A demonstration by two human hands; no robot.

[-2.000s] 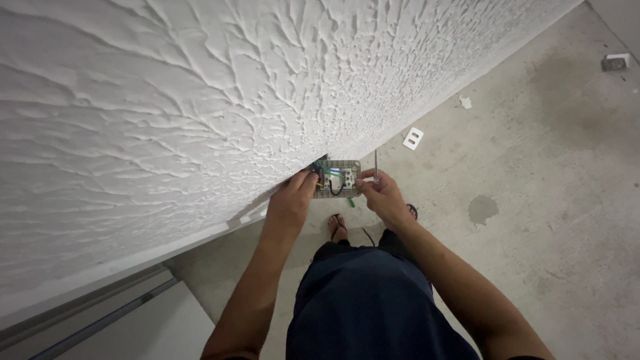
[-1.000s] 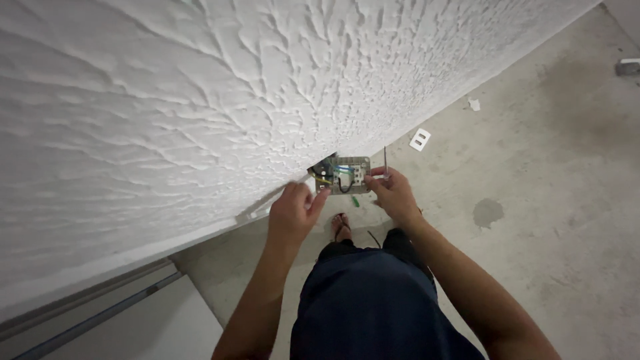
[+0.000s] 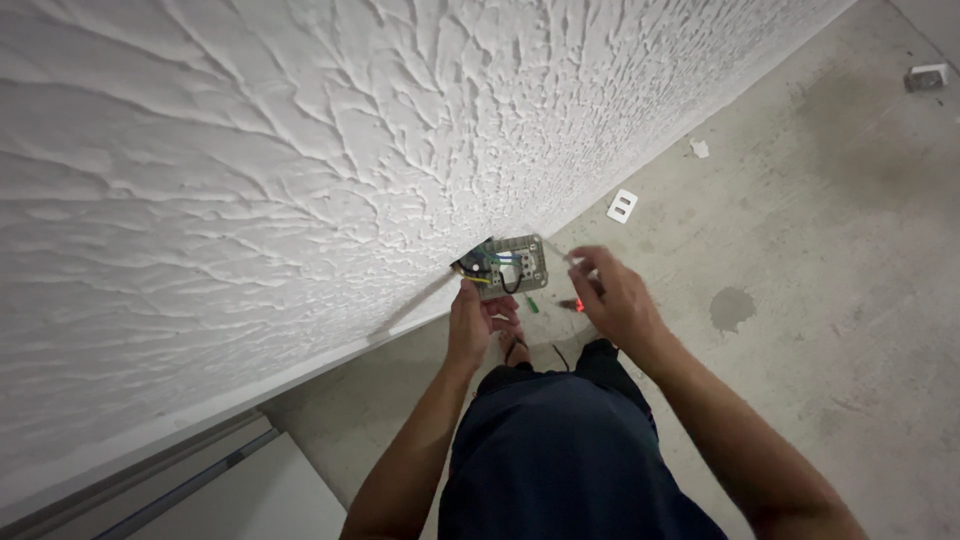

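A grey electrical mounting frame point(image 3: 534, 283) with modules wired to blue, green, black and yellow wires point(image 3: 478, 279) hangs out from a dark opening in the wall. My left hand point(image 3: 474, 319) grips its lower left edge, thumb above and fingers beneath. Off the frame's right side, my right hand point(image 3: 609, 289) has its thumb and forefinger closed on a thin, blurred tool, perhaps a screwdriver; its shaft points up and left towards the frame. Beyond the frame, a small green-handled tool point(image 3: 532, 304) shows low down, near my feet.
The textured white wall point(image 3: 300, 150) fills the upper left. On the concrete floor point(image 3: 780, 247) lie a white cover plate point(image 3: 622, 206), a white scrap point(image 3: 699, 148) and a small box-like object point(image 3: 925, 78). A red-lit item point(image 3: 578, 304) is partly behind my right hand. Pale panels point(image 3: 247, 480) stand lower left.
My right hand has moved off the frame's right edge to the right, with the thin tool. My left hand, apart from the frame's edge a second ago, now holds its lower left.
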